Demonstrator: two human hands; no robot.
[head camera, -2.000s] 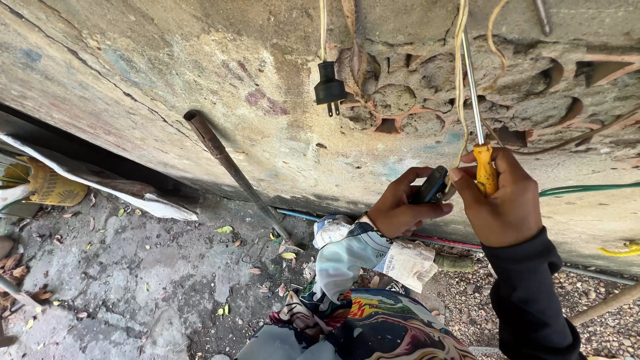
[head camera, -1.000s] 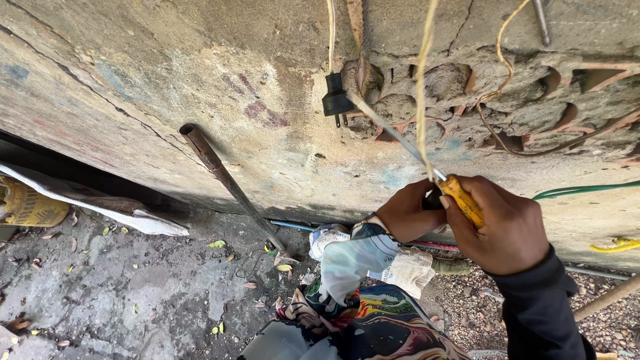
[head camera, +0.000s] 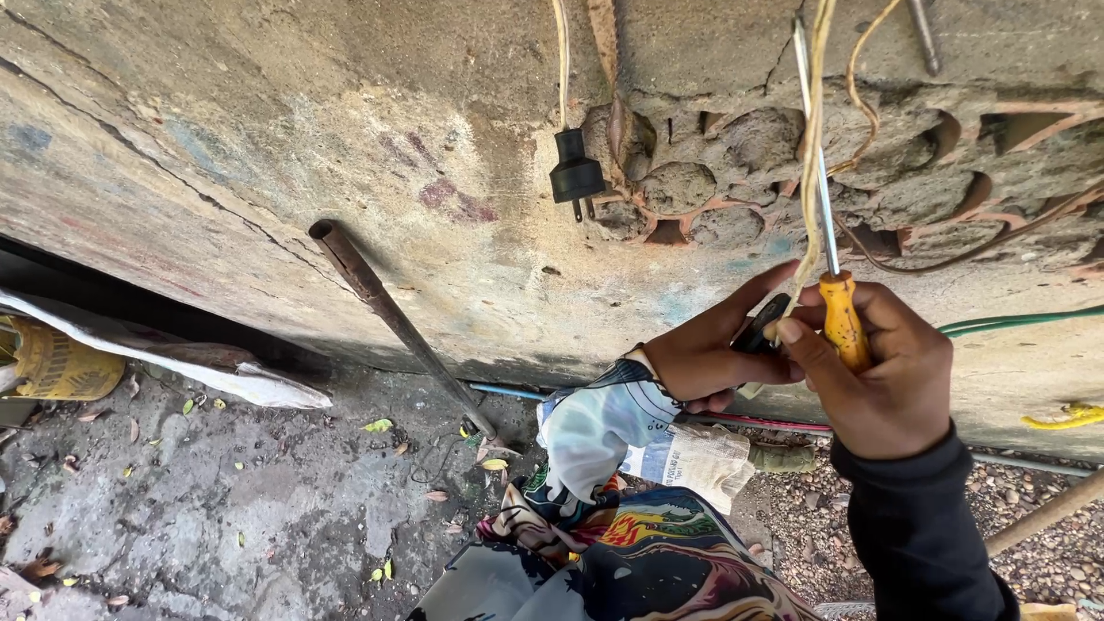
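A small black electrical fitting sits between the thumb and fingers of my left hand. My right hand has a screwdriver with a yellow handle against its palm, the metal shaft pointing up along the wall. Its thumb and forefinger pinch a pale two-strand cord where it meets the black fitting. Further left, a black plug with two visible prongs hangs from another pale cord in front of the wall. How the cord joins the fitting is hidden by my fingers.
A rusty metal pipe leans on the cracked wall. Broken hollow bricks show at right, with a brown wire and green cables. A printed sack, a yellow plastic container and a white sheet lie low down.
The screwdriver has swung from slanting toward the hanging plug to nearly upright beside the cord. My right thumb and forefinger are now on the cord at the black fitting.
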